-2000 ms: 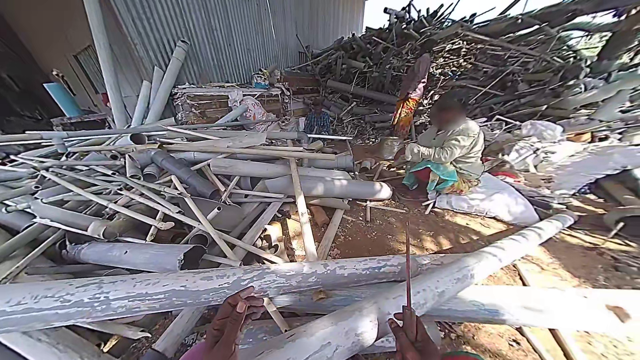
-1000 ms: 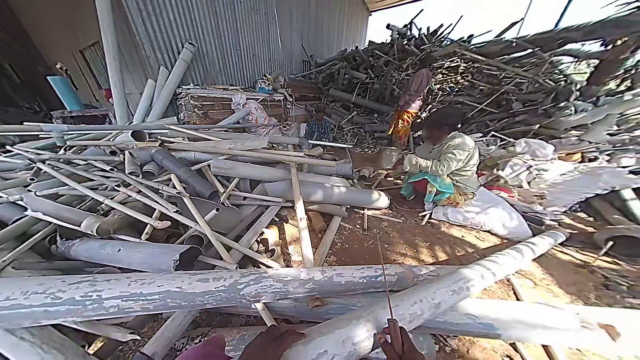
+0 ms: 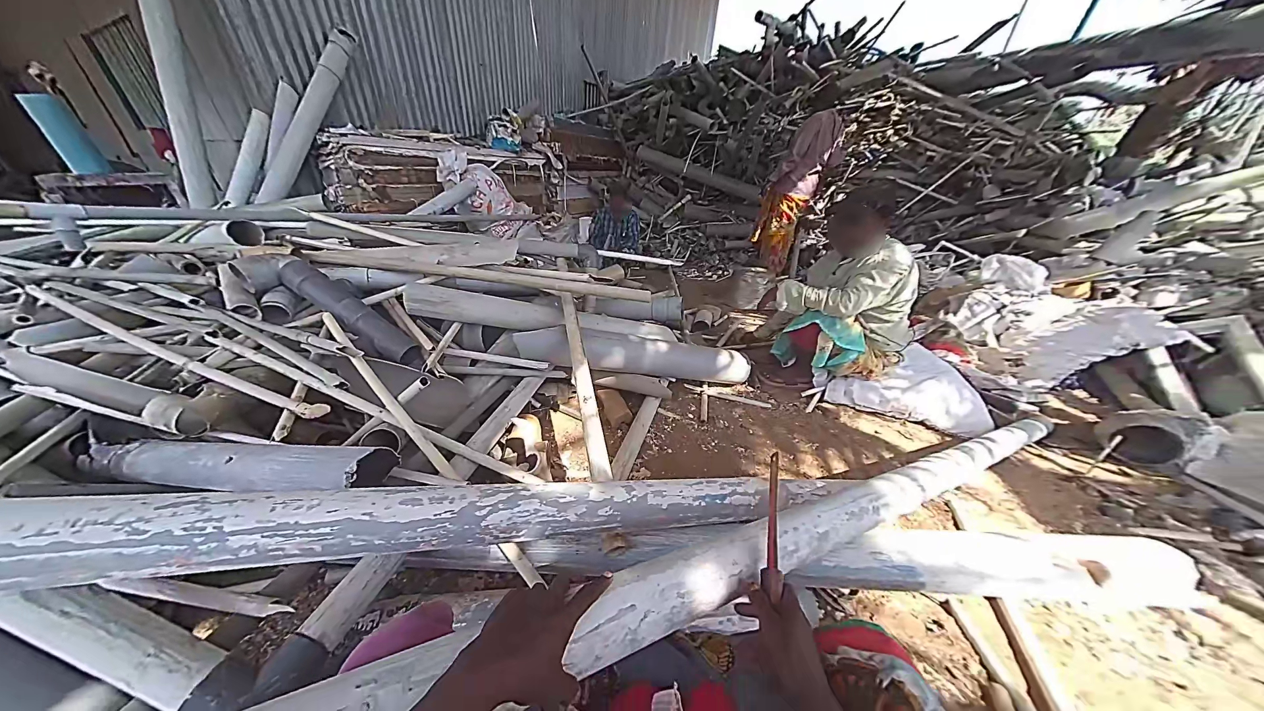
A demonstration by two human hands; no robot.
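Note:
My right hand [image 3: 780, 627] is closed around the handle of a long, thin, brownish blade [image 3: 773, 513], which points up and away in front of a weathered white-grey pipe [image 3: 820, 543]. That pipe slants from near my lap up to the right, across other large pipes. My left hand [image 3: 528, 632] is at the left side of its near end; its fingers are partly hidden, so whether it grips the pipe is unclear. A long pipe with peeling paint [image 3: 395, 513] lies crosswise just beyond my hands.
A large heap of grey pipes [image 3: 425, 395] fills the left. Another person [image 3: 859, 296] sits on a white sack [image 3: 913, 390] at the right, with someone bent over behind. Scrap pipes [image 3: 889, 128] are piled at the back, beside a corrugated metal wall [image 3: 425, 69].
My left hand has moved from above the crosswise pipes to beside the slanted pipe's near end. The blade stays upright in my right hand.

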